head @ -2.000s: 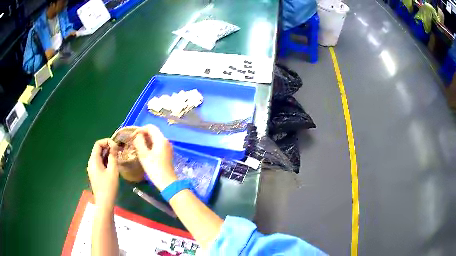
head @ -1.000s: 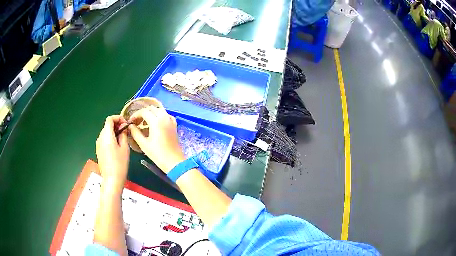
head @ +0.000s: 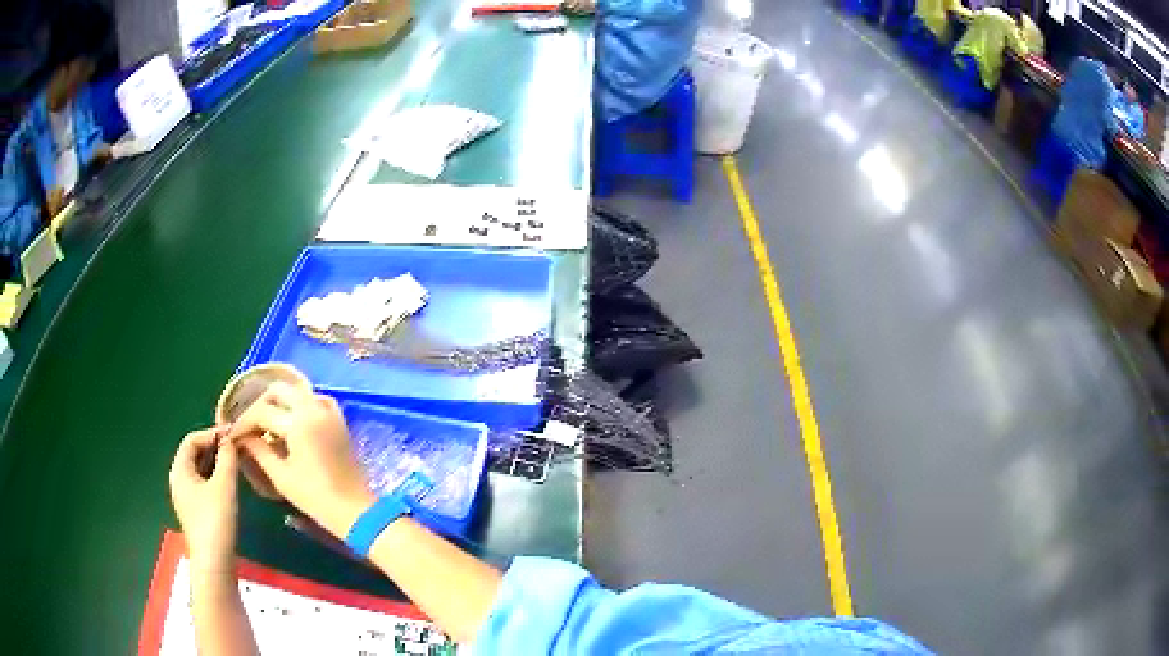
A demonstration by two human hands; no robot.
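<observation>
My left hand (head: 205,493) and my right hand (head: 298,449) meet at the front of a round tan tub (head: 265,376) on the green bench. The fingertips of both hands are pinched close together. Whatever they may hold is too small and blurred to tell. My right hand covers much of the tub's opening. A blue strap is on my right wrist. A deeper blue bin (head: 477,477) full of clear small pieces stands right of the tub. Behind it, a shallow blue tray (head: 436,269) holds a bundle with cream-white ends (head: 365,311) and dark wires trailing over its right edge.
A red-edged tray with a white chassis (head: 276,622) lies nearest me. A white sheet with black pads (head: 385,215) and a white bag (head: 430,137) lie farther up the bench. Black bags (head: 635,336) are beside the bench. A person in blue sits at far left; others are farther away.
The view has shifted, so the bench sits farther left. My hands stay together at the tub. The dark piece seen between my fingers one second ago is no longer clearly visible.
</observation>
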